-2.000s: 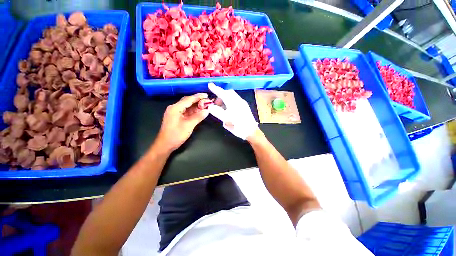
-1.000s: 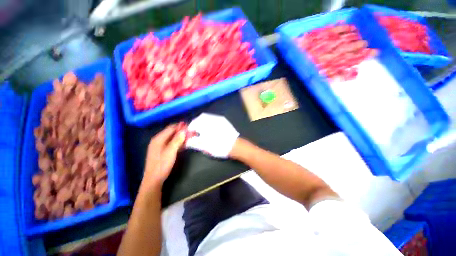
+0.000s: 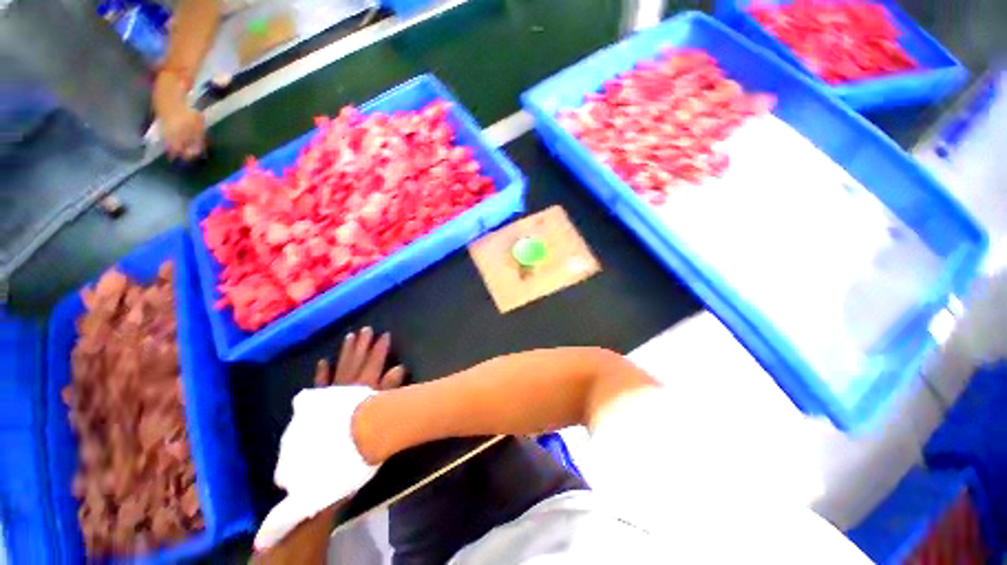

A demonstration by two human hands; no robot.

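My left hand point(image 3: 360, 362) is bare, with its fingers spread on the black bench and nothing seen in it. My right hand point(image 3: 322, 450), in a white glove, crosses over my left wrist and hides it; its fingertips are unclear. The red moulded parts point(image 3: 342, 210) are heaped in the blue bin just beyond my hands. The brown cup-like parts point(image 3: 133, 419) fill the bin at left, blurred. The green dish point(image 3: 529, 252) sits on the cardboard pad point(image 3: 558, 281), right of the red bin.
The long blue tray point(image 3: 762, 359) at right holds joined pieces point(image 3: 663, 121) in rows on a white liner point(image 3: 806, 237). Another bin of red parts point(image 3: 834, 39) stands beyond it. Another person's hand point(image 3: 183, 132) shows at upper left. Blue crates point(image 3: 905, 519) stand at lower right.
My hands have parted from the red part they held together. My gloved right hand has moved left and down over my left wrist. The view has turned, showing another person's arm.
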